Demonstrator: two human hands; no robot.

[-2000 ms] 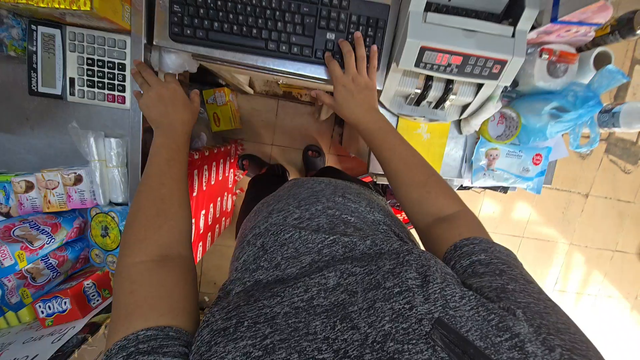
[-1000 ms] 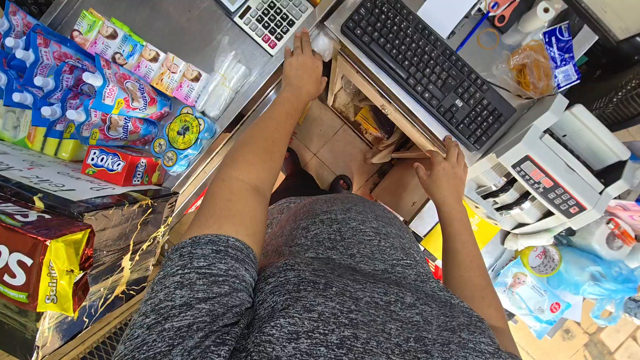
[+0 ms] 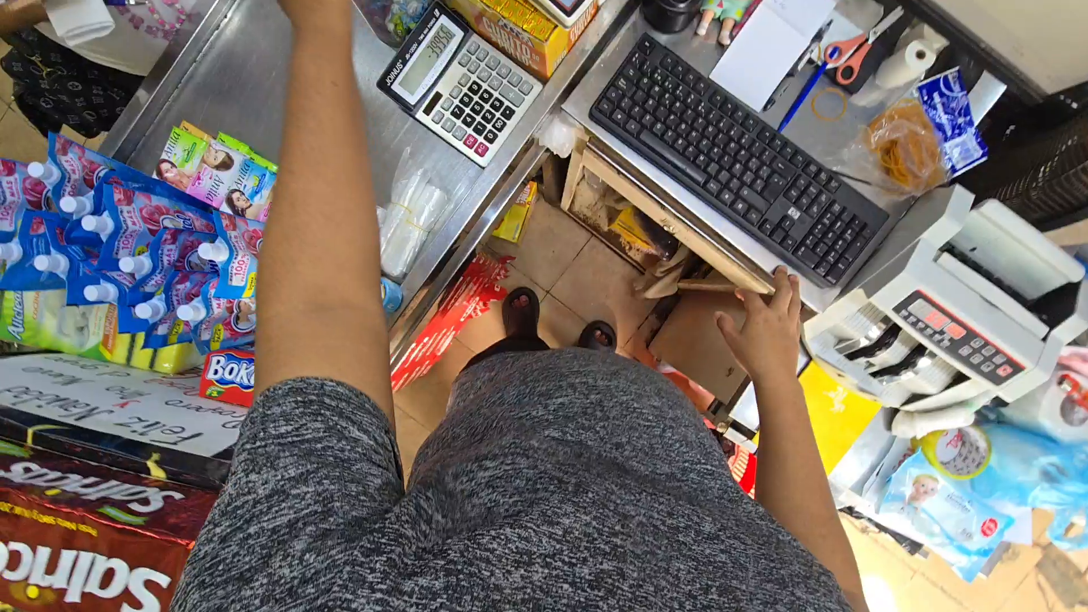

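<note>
My left forearm (image 3: 319,195) reaches over the metal counter to the top edge of the view, where my left hand is cut off. Beside that arm lie a desktop calculator (image 3: 459,82) and a bundle of clear plastic bags (image 3: 412,223). My right hand (image 3: 767,327) has its fingers apart and holds nothing; its fingertips touch the front edge of the desk, just below a black keyboard (image 3: 739,161). A banknote counter (image 3: 943,314) with a lit red display stands to the right of this hand.
Blue spouted pouches (image 3: 136,246) and small sachets (image 3: 223,174) crowd the left counter. At upper left, another person (image 3: 68,51) is by the counter with something white. Scissors (image 3: 858,55), a blue pen (image 3: 803,98) and bagged rubber bands (image 3: 905,153) lie behind the keyboard.
My left hand has moved from the near edge of the counter, beside the calculator, forward across it and out of view. My right hand remains at the desk edge. The view has turned.
</note>
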